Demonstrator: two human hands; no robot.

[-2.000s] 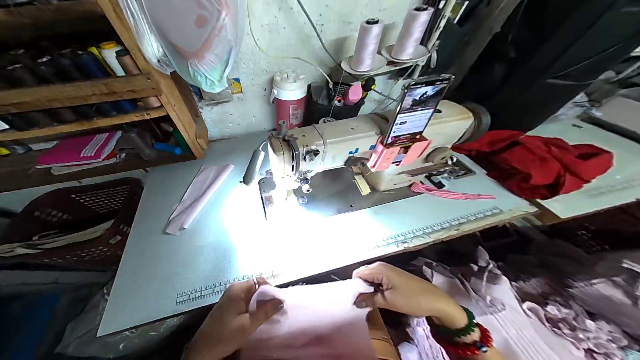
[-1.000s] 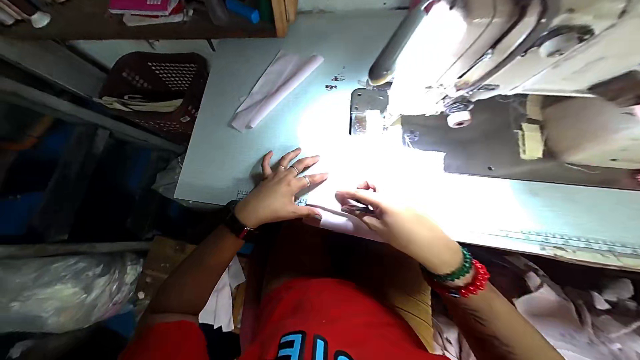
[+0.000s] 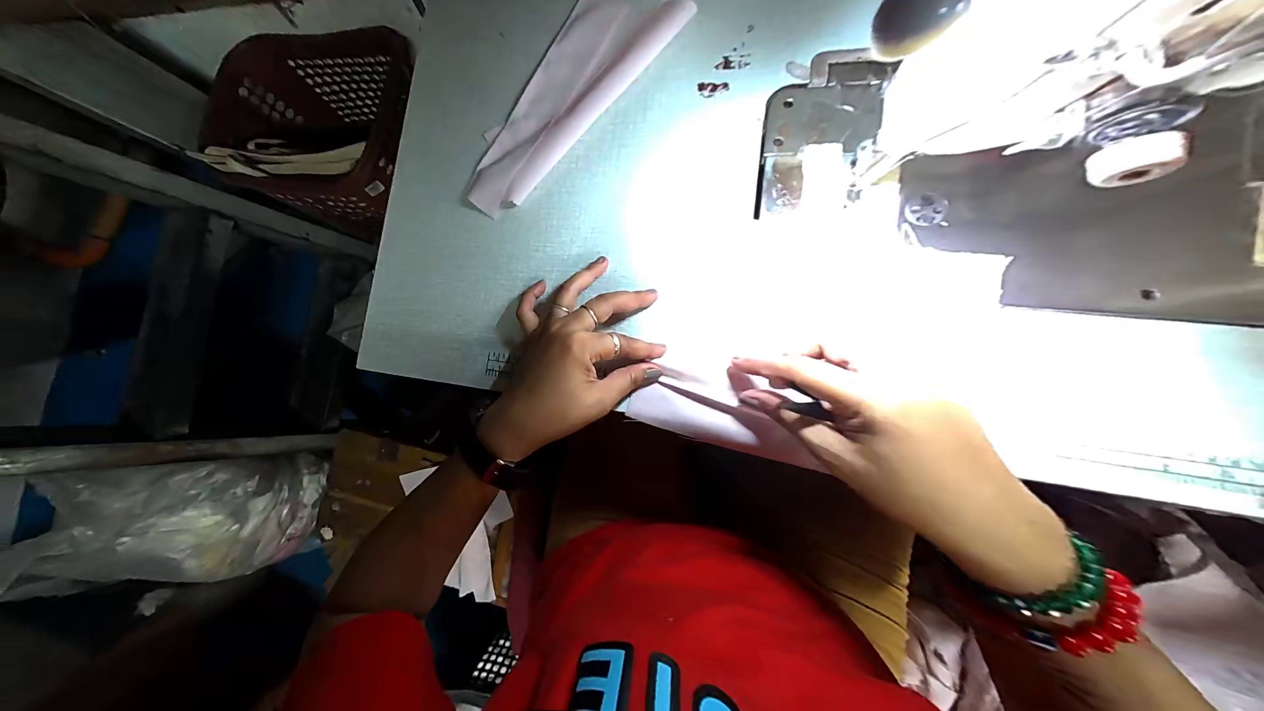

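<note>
A pale pink piece of fabric (image 3: 706, 413) lies at the front edge of the sewing table, part of it washed out by the lamp's glare. My left hand (image 3: 583, 365) pinches its left end between thumb and index finger, the other fingers spread over the tabletop. Over the right part of the cloth is my right hand (image 3: 849, 415), with a small dark tool, its kind not clear, held in the curled fingers. Beyond the hands stands the sewing machine, its needle plate (image 3: 825, 123) and presser foot area in bright light.
A folded pale pink fabric strip (image 3: 583, 109) lies at the table's back left. Left of the table is a maroon plastic basket (image 3: 390, 118) with cloth inside. A measuring scale (image 3: 1165, 469) runs along the front edge at right. Below left sits a clear plastic bag (image 3: 197, 523).
The cloth, held up between both hands two seconds ago, now lies at the table's front edge. The view has swung down and closer to the hands.
</note>
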